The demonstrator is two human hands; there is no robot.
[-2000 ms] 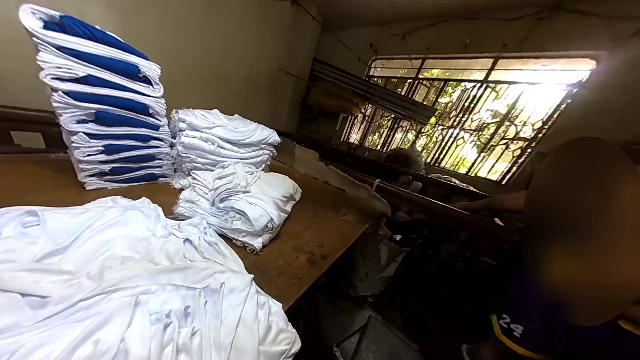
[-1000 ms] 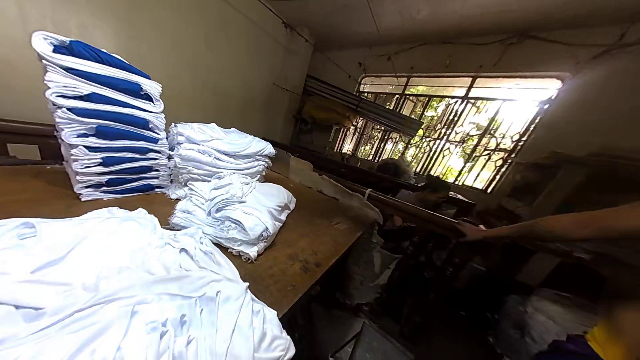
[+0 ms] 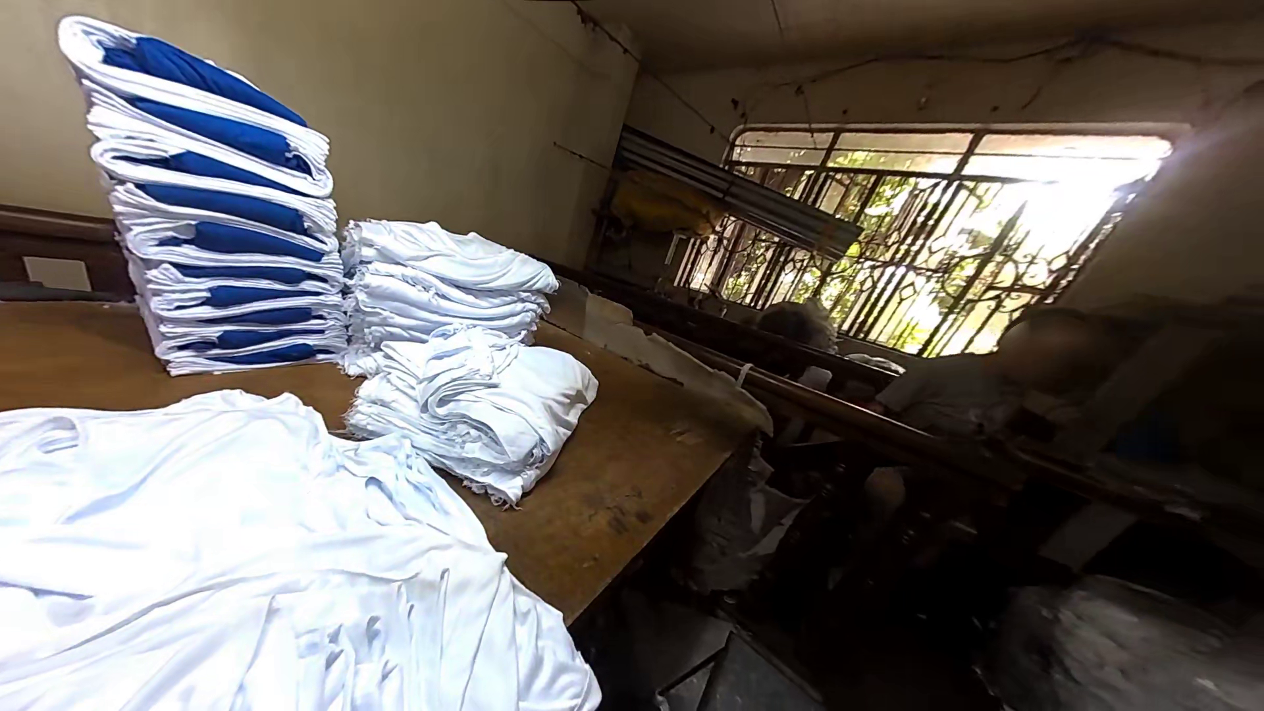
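Neither my left hand nor my right hand shows in the head view. A loose heap of white fabric (image 3: pixel 247 553) spreads over the near left of the brown wooden table (image 3: pixel 592 504). Behind it stands a tall stack of folded white and blue cloth (image 3: pixel 227 227). Directly to its right lies a lower stack of folded white cloth (image 3: pixel 444 286) with frayed edges. A bundle of white cloth (image 3: pixel 484 395) rests in front of that lower stack, its folds uneven.
Beyond the table a wooden rail (image 3: pixel 820 400) runs toward the right. A person (image 3: pixel 958 385) is in the shadows behind it, below a barred window (image 3: pixel 918 227). A pale, bulky object (image 3: pixel 1106 642) sits at the lower right, and a dark angular object (image 3: pixel 741 671) stands beside the table.
The person in dark clothing with yellow trim, near on the right, has gone out of view, as has the arm that reached in from the right edge. The cloth piles have not moved.
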